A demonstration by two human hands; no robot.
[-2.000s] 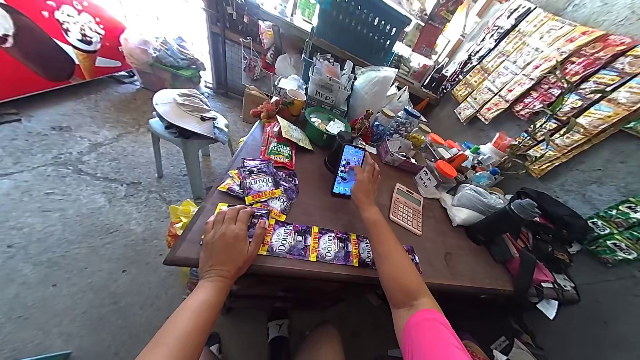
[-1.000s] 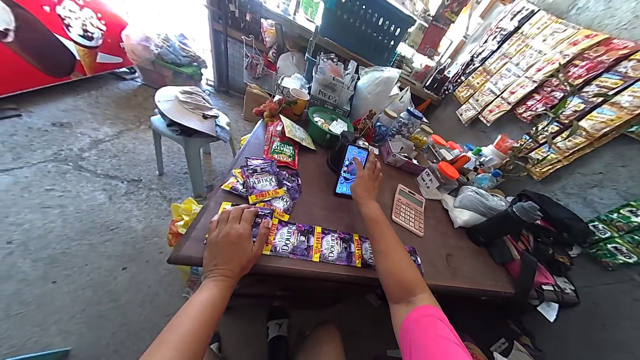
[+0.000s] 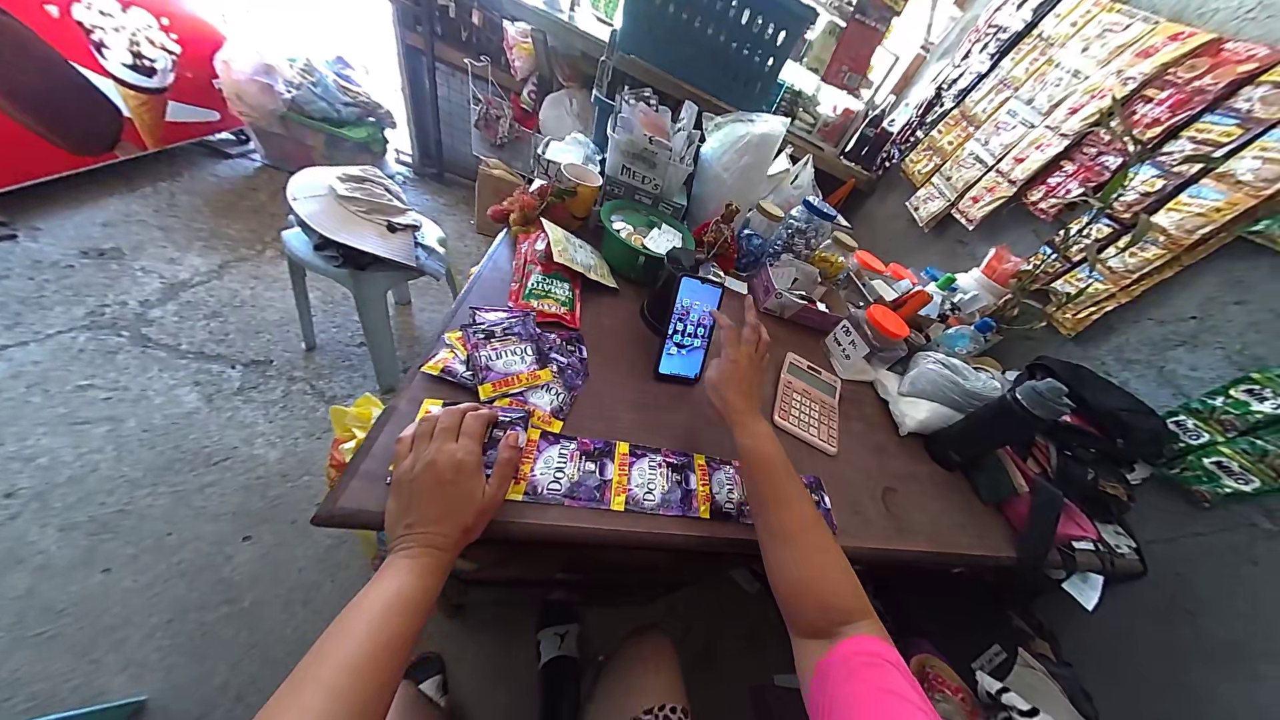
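Observation:
My left hand rests palm down on the left end of a strip of purple Downy sachets, which runs along the table's near edge. Behind that hand lies a pile of more Downy sachets. My right hand is just right of a smartphone with a lit screen, leaning on a dark stand; its fingers are spread and grip nothing. Whether a fingertip touches the phone I cannot tell. The right forearm passes over the strip and hides part of it. A pink calculator lies right of that hand.
Around the brown table's far side stand a green bowl, a red tomato sauce pouch and several lidded jars. A black tumbler and bags crowd the right end. A plastic stool bearing a hat stands left.
My right hand's fingers, over the phone's right edge two seconds ago, have shifted slightly right and now sit beside it. My left hand has stayed on the sachet strip.

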